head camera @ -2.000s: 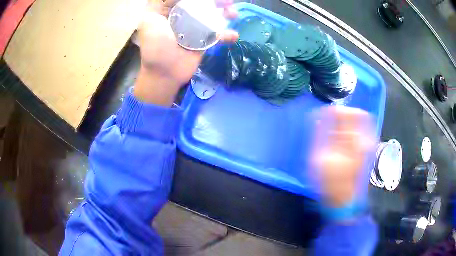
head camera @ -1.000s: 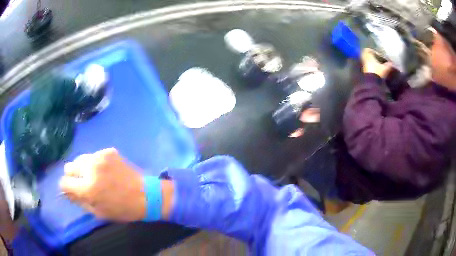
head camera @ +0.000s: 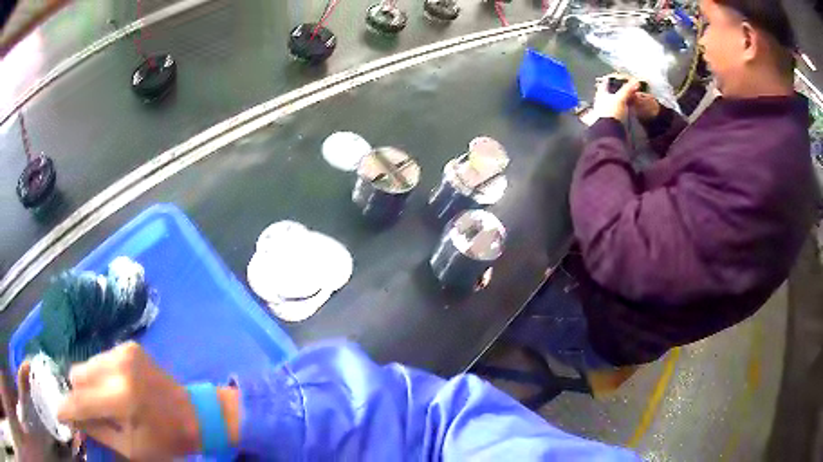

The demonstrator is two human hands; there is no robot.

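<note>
A silver-white disc point(head camera: 47, 397) is tilted up at the lower left, over the near left end of the blue tray point(head camera: 230, 302). My left hand point(head camera: 13, 411) is mostly cut off by the left edge; its visible fingers hold the disc. My right hand point(head camera: 122, 401), with a light-blue wristband, has its fingers bent and closed at the disc's right edge. Film at the fingertips cannot be made out. Dark green discs point(head camera: 77, 311) lie stacked in the tray behind my right hand, with white or silver-faced ones point(head camera: 126, 280) at their right end.
Loose white discs point(head camera: 298, 271) lie right of the tray. Beyond are a single disc point(head camera: 346, 150) and several shiny metal cylinders point(head camera: 386, 185). A curved rail point(head camera: 271, 99) separates black round units with red leads point(head camera: 311, 42). A person in purple point(head camera: 686, 217) works at right near a small blue bin point(head camera: 547, 79).
The view has swung right and shifted up, so the tray sits lower left and more cylinders and units show. My right hand has moved from over the tray to the disc's edge.
</note>
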